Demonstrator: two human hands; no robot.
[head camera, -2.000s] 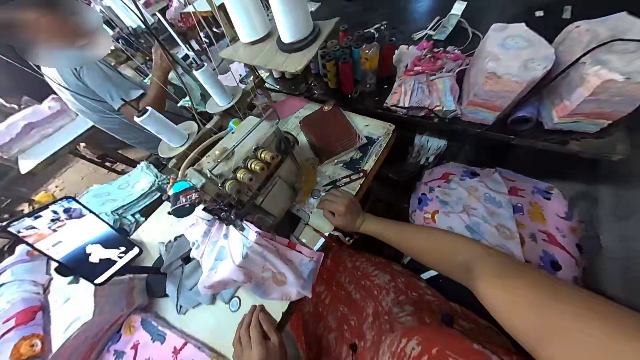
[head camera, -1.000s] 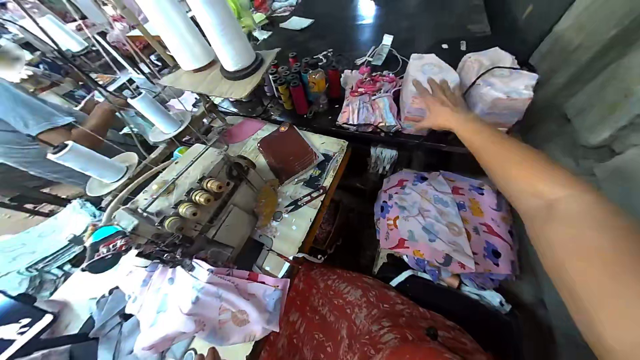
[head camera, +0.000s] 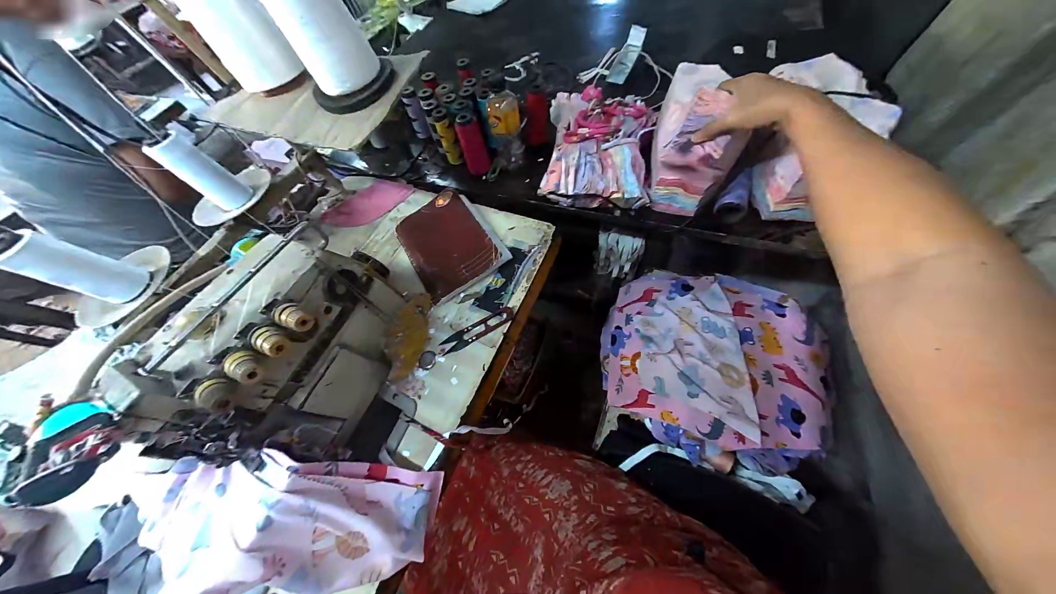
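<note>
My right hand (head camera: 755, 107) reaches to the back right, its fingers bent over the top of a stack of pastel folded cloth pieces (head camera: 689, 157); whether it grips one is hard to see. Beside it stands a second stack (head camera: 784, 177) with a dark band. A tied bundle of pastel cloth strips (head camera: 598, 157) lies just left of the stacks. My left hand is out of view. At the lower left, pink printed fabric (head camera: 330, 528) lies at the front of an overlock sewing machine (head camera: 272, 355).
Thread spools (head camera: 470, 142) stand on the dark table (head camera: 701, 29). Thread snips (head camera: 477, 330) and a brown notebook (head camera: 450, 243) lie beside the machine. Large white thread cones (head camera: 318, 45) rise at the upper left, near another person (head camera: 66, 148). Printed fabric (head camera: 792, 371) is piled below the table.
My right hand has left the machine's side and reached the cloth stacks, its fingers now bent over one. My left hand has gone out of view. The view has swung right.
</note>
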